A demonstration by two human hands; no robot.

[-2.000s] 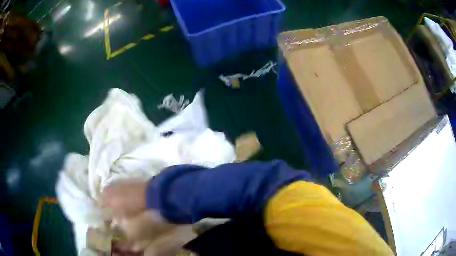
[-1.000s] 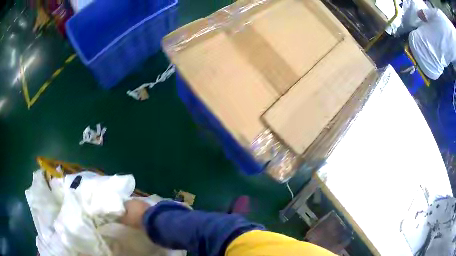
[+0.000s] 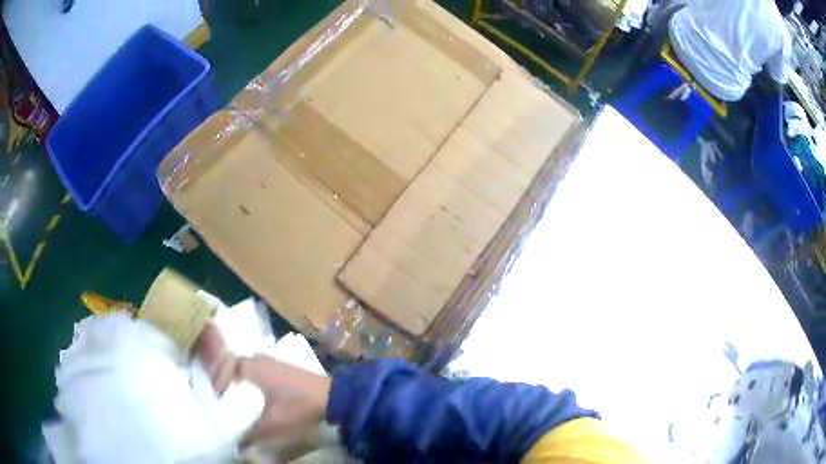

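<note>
My right hand (image 3: 276, 399), in a blue cuff with a yellow sleeve above it, reaches in from the lower right. Its fingers are closed on bunched white cloth (image 3: 136, 390) at the lower left. The cloth is blurred, with folds on both sides of the hand. A tan slip or ticket (image 3: 177, 308) stands up at the fingertips against the cloth; I cannot tell if the fingers pinch it. My left hand is not in view.
A taped brown cardboard sheet (image 3: 308, 163) lies ahead, with a blue bin (image 3: 122, 136) to its left. A white table (image 3: 616, 263) with a blurred machine (image 3: 761, 408) is at right. A yellow rail (image 3: 104, 304) shows beside the cloth. A person (image 3: 725, 45) sits at upper right.
The view has swung right, so the cardboard and white table fill more of it. The tan slip now shows raised at my fingers, and the cloth is bunched higher around my hand.
</note>
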